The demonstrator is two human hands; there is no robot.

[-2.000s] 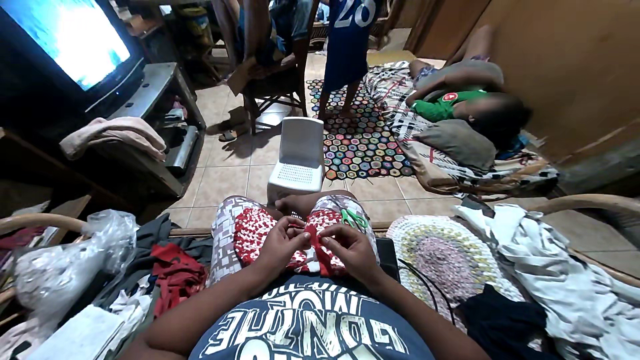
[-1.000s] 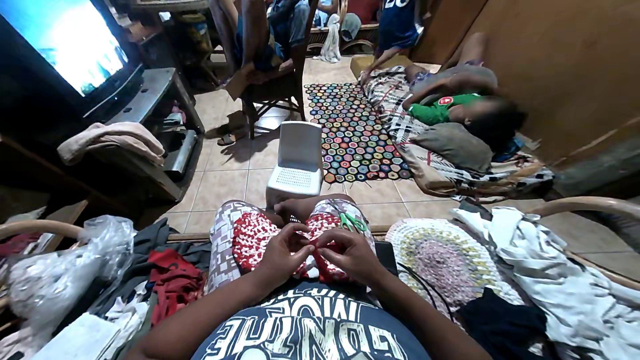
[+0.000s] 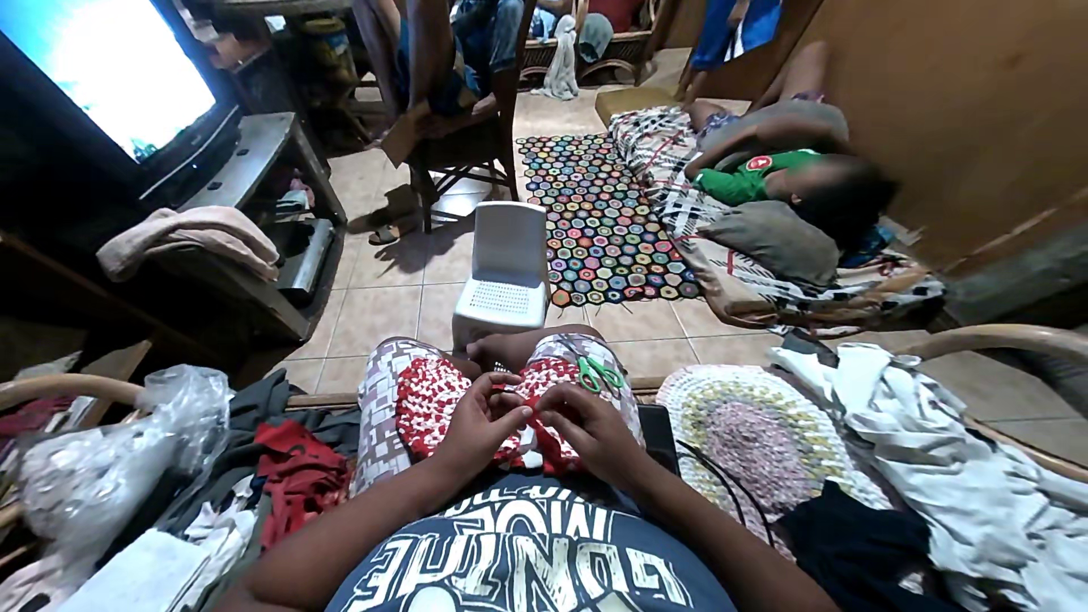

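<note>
A round red and white crocheted fabric piece (image 3: pixel 429 404) lies across my lap. Above its middle, my left hand (image 3: pixel 486 418) pinches a red fabric strip (image 3: pixel 533 406) between thumb and fingers. My right hand (image 3: pixel 582 422) grips the same strip close beside it, with red fabric hanging below. Whether a hook is in either hand cannot be made out. Green-handled scissors (image 3: pixel 597 374) rest on my thigh, just beyond my right hand.
A white plastic chair (image 3: pixel 507 272) stands before my knees. On my right are a round multicolored rug (image 3: pixel 752 425) and white cloth (image 3: pixel 905 425); red cloth (image 3: pixel 297 476) and a clear plastic bag (image 3: pixel 110 450) are on my left. A person (image 3: pixel 765 170) lies on bedding.
The standing person in blue has moved away from the hexagon-patterned rug toward the back right. Both my hands remain at the red fabric, with small shifts of the fingers.
</note>
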